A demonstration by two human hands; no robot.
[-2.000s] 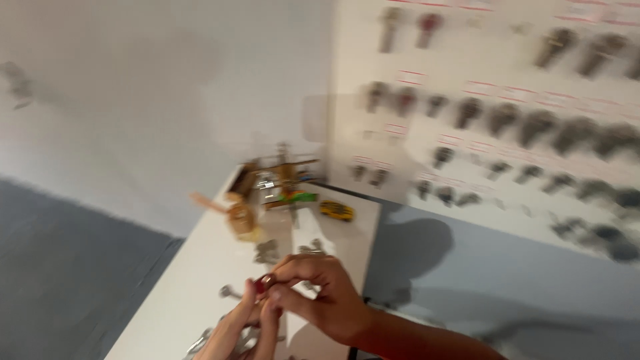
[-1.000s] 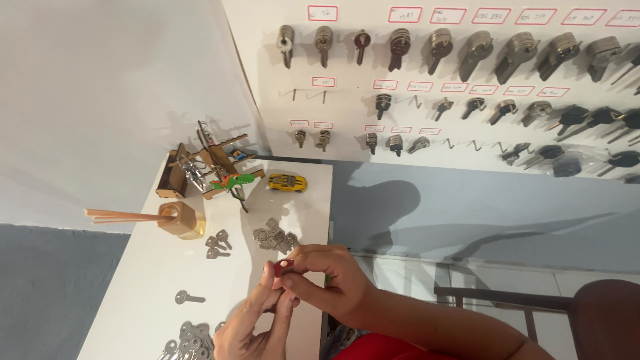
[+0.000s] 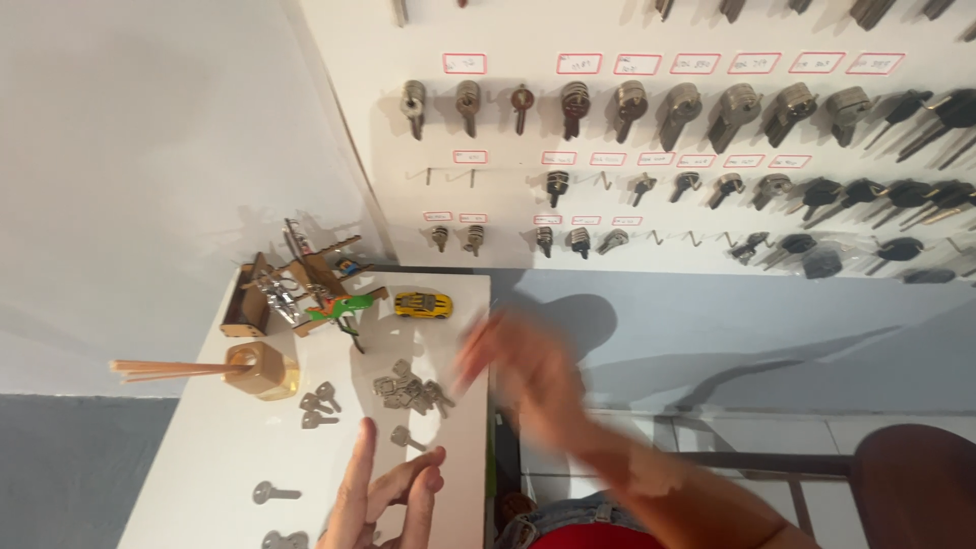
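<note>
My left hand (image 3: 389, 492) is at the bottom centre over the white table, its fingers apart and nothing visible between them. To its upper right, my right hand (image 3: 526, 374) is blurred by motion over the table's right edge; whether it holds something cannot be told. Between the hands and the toy car lies a pile of metal key blanks (image 3: 408, 389), with a single key (image 3: 408, 438) just below it. Further left are a small group of keys (image 3: 319, 406), one lone key (image 3: 274, 493) and more keys (image 3: 285, 540) at the bottom edge.
A yellow toy car (image 3: 423, 305), a wooden rack with keyrings (image 3: 313, 278), a green figure (image 3: 341, 306) and a reed diffuser (image 3: 261, 371) stand at the table's far end. Keys hang on a white wall board (image 3: 518, 141) with labels. A dark chair (image 3: 911, 488) is at right.
One second ago both hands were together with a small red thing between the fingertips. They have since parted, my right hand moving up and away from the left.
</note>
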